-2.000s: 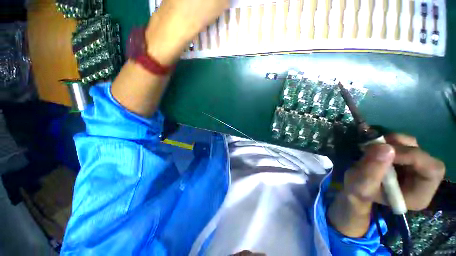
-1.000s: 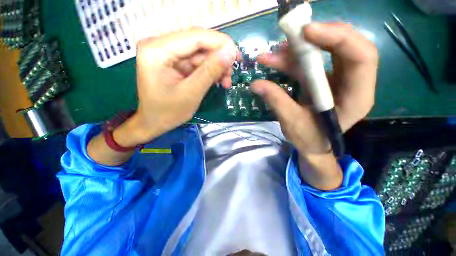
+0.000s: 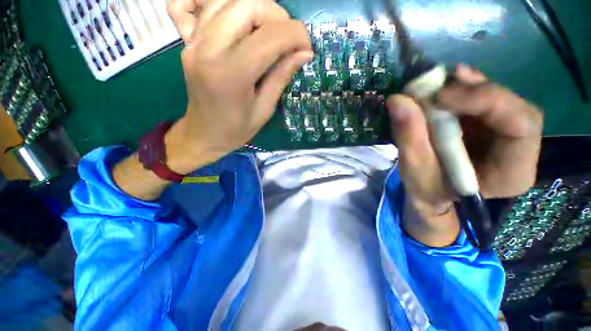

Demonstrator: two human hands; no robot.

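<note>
A green PCB panel (image 3: pixel 337 84) with two rows of small boards and silvery parts lies flat on the mat. My right hand (image 3: pixel 496 126) grips the cream handle of the soldering iron (image 3: pixel 455 154) at the panel's right. The iron's dark tip is blurred and points up and away, by the panel's upper right corner. My left hand (image 3: pixel 243 74) is curled at the panel's left edge. Its fingertips are partly hidden, and nothing can be made out in them. A thin strand, possibly solder wire (image 3: pixel 251 148), shows below this hand towards my lap.
A white component tray (image 3: pixel 120 61) with dark parts is at the upper left. Dark tweezers (image 3: pixel 558 45) lie upper right. A silvery solder spool (image 3: pixel 44 158) and upright green boards (image 3: pixel 32 103) are far left. More boards (image 3: pixel 541 213) sit lower right, below the green mat (image 3: pixel 129 97).
The view has shifted. My hands have moved apart, uncovering the panel. The iron has swung down and right, still in my right hand. Earlier, my left hand was reaching over the white tray.
</note>
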